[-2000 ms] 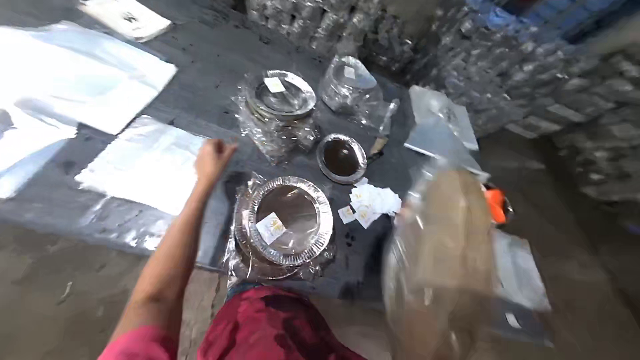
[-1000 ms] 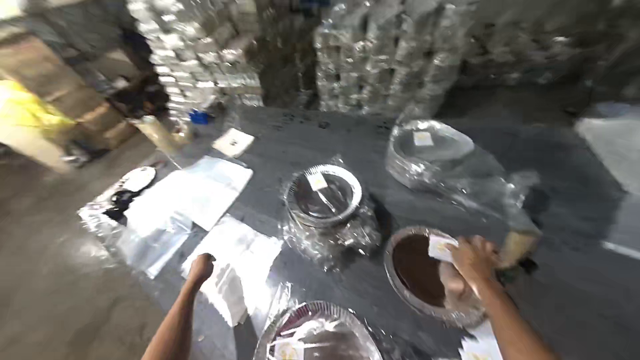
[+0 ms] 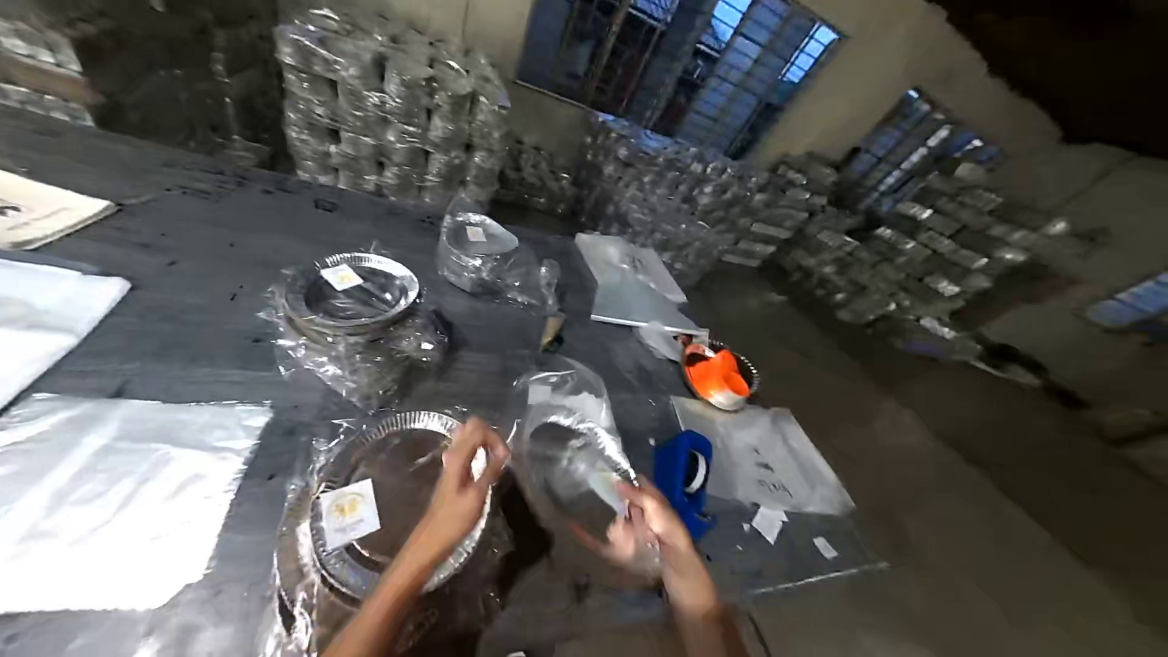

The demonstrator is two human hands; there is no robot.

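My right hand (image 3: 643, 525) grips the near right edge of a round foil plate in a clear plastic bag (image 3: 570, 465), which is tilted and blurred. My left hand (image 3: 470, 470) is raised over the right rim of a large stack of bagged foil plates (image 3: 411, 429), fingers bent; whether it holds anything is unclear. A square printed card (image 3: 349, 514) lies on that stack. Behind it sits a smaller bagged stack (image 3: 351, 301) with a card on top, and a further bagged stack (image 3: 479, 242) stands at the back.
White plastic sheets (image 3: 119, 493) lie at left. A blue tape dispenser (image 3: 684, 479) stands right of my right hand, near an orange item (image 3: 718, 374) in a bowl and flat plastic bags (image 3: 785, 456). A brush-like tool (image 3: 552, 333) lies mid-table. Wrapped stacks (image 3: 388, 109) line the wall.
The view has swung a lot. One second ago my right hand was at a dark round plate with a white card; now it grips a bagged plate. My left hand has moved from the plastic sheets to the large stack.
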